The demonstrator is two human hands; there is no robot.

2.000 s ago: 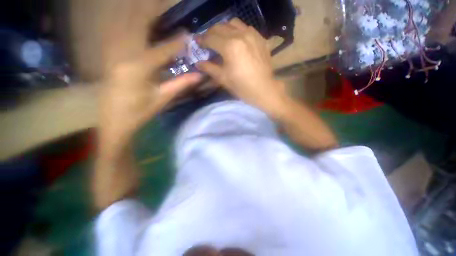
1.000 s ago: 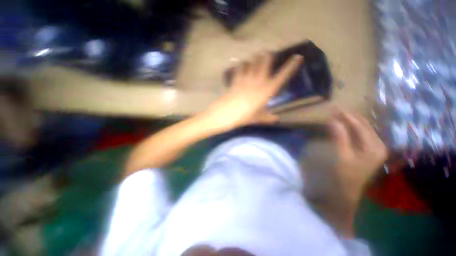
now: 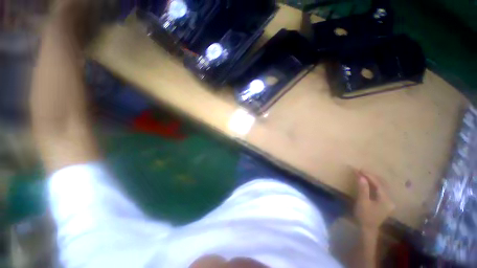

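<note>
Black housings with bright white round units stand at the upper left of the bench; the nearest (image 3: 277, 70) has its disc (image 3: 256, 86) near one end. Two housings with bare tan holes lie at the upper right, one (image 3: 348, 81) in front of the other (image 3: 327, 31). My left hand (image 3: 70, 15) is far from them at the upper left, blurred and partly cut off; its fingers and any hold cannot be made out. My right hand (image 3: 372, 196) is at the bench's front edge, fingers curled; whether it holds something small cannot be told.
The tan bench (image 3: 334, 141) runs diagonally from upper left to lower right. A shiny clear plastic bag or sheet (image 3: 455, 193) with blurred contents lies at its right end. Green floor (image 3: 167, 178) and a red patch (image 3: 157, 124) show below the bench.
The view has swung left. My left hand has left the housing it lay on and reached to the upper left. My right hand remains by the bench edge.
</note>
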